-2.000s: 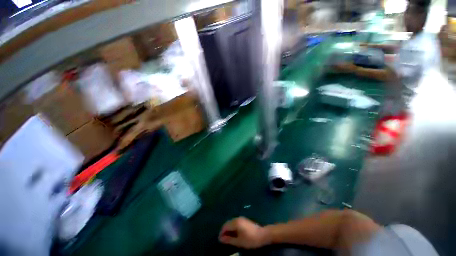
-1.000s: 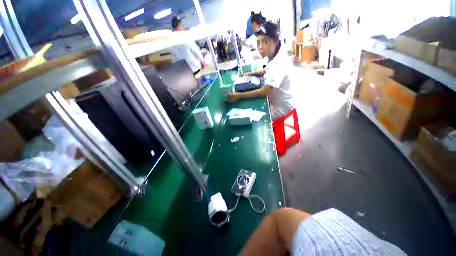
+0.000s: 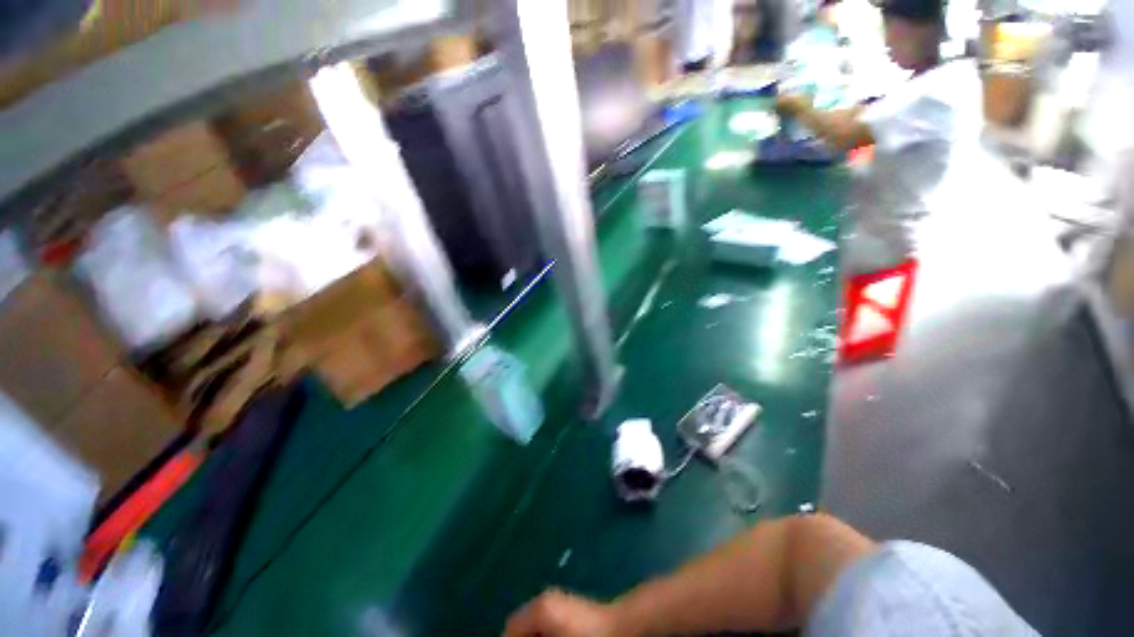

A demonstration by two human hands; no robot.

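A pale blue-green product box [image 3: 504, 392] is on the green bench between the bases of the two metal posts; blur hides whether it stands or lies. My right forearm reaches in from the lower right, and my right hand [image 3: 562, 615] is at the bottom edge, blurred and cut off. Its fingers and anything in them cannot be made out. The hand is nearer to me than the box and apart from it. My left hand is not in view. No sticker or sticker sheet can be made out.
A white camera [image 3: 637, 462] and a cabled square device [image 3: 719, 422] lie right of the post. Farther along are an upright box [image 3: 662, 199], an open box with white papers [image 3: 746, 240], a seated person and a red stool [image 3: 878, 311]. Left are a brown carton [image 3: 361, 334] and a black keyboard [image 3: 236, 498].
The view has swung left. The product box has moved from the near left up beside the posts. My right hand has come into view at the bottom edge; before, only the arm showed.
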